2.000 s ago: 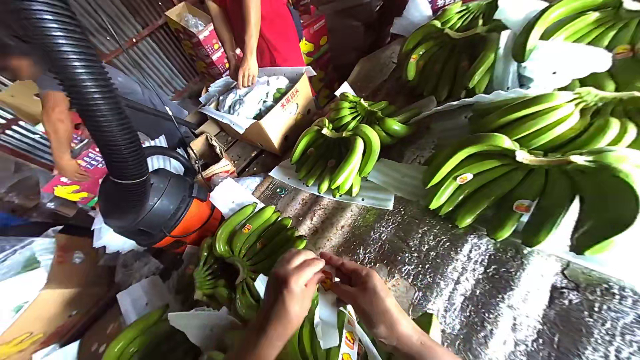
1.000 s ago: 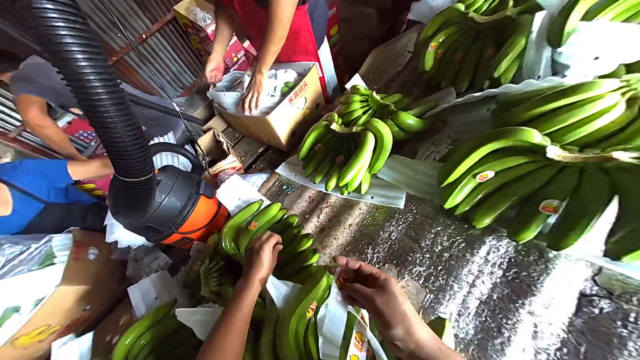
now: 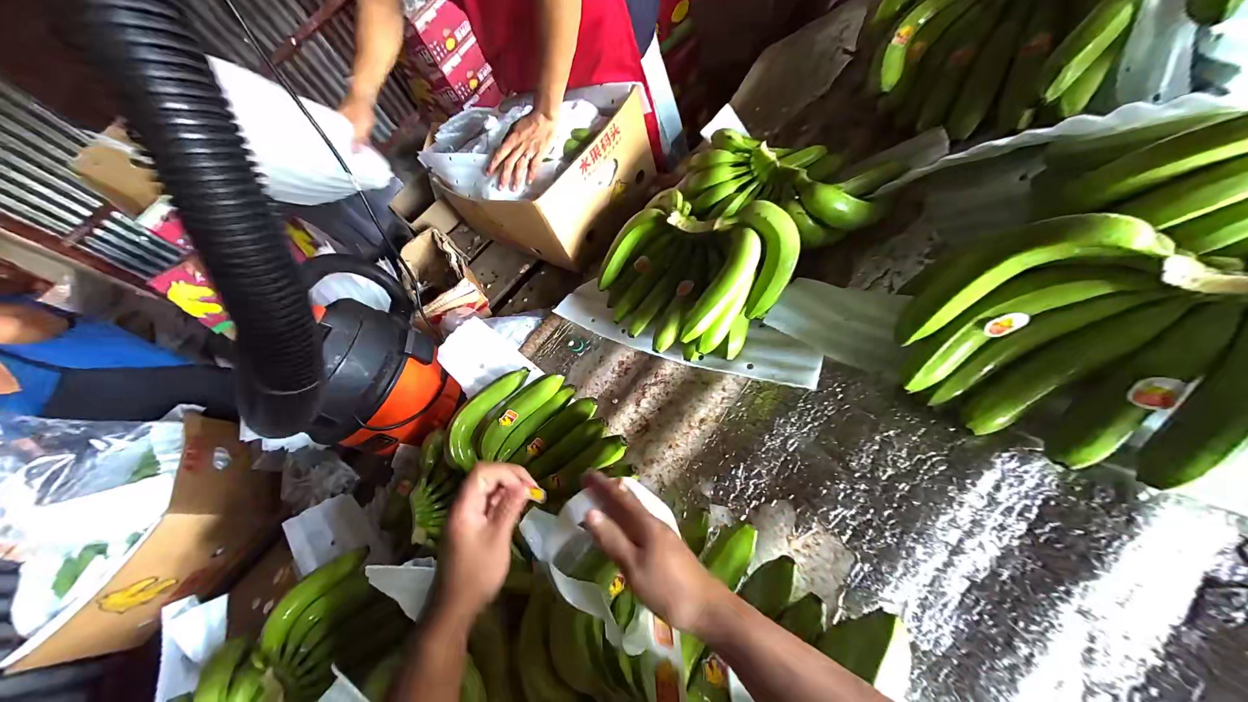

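My left hand [image 3: 487,531] pinches a small yellow-red sticker [image 3: 535,494] between thumb and fingertips, just below a bunch of green bananas [image 3: 546,429] that bears several stickers. To its right, my right hand [image 3: 653,556] is held with its fingers apart, over white foam sheet [image 3: 575,546] and another green bunch. A strip of stickers [image 3: 667,673] hangs beneath my right wrist, among the bananas; what it is attached to is hidden.
An orange-black vacuum cleaner [image 3: 390,380] with a black corrugated hose [image 3: 214,195] stands left. Behind it, a person's hands touch a cardboard box [image 3: 585,195] and white packing. Another person is at far left. Banana bunches [image 3: 1063,322] lie right on a wet surface [image 3: 926,526]. An open box [image 3: 146,546] stands lower left.
My hands were together two seconds ago, then moved apart, the left one reaching up to the stickered bunch. Now the left is lower again. The co-worker at the box has lifted white packing with one hand.
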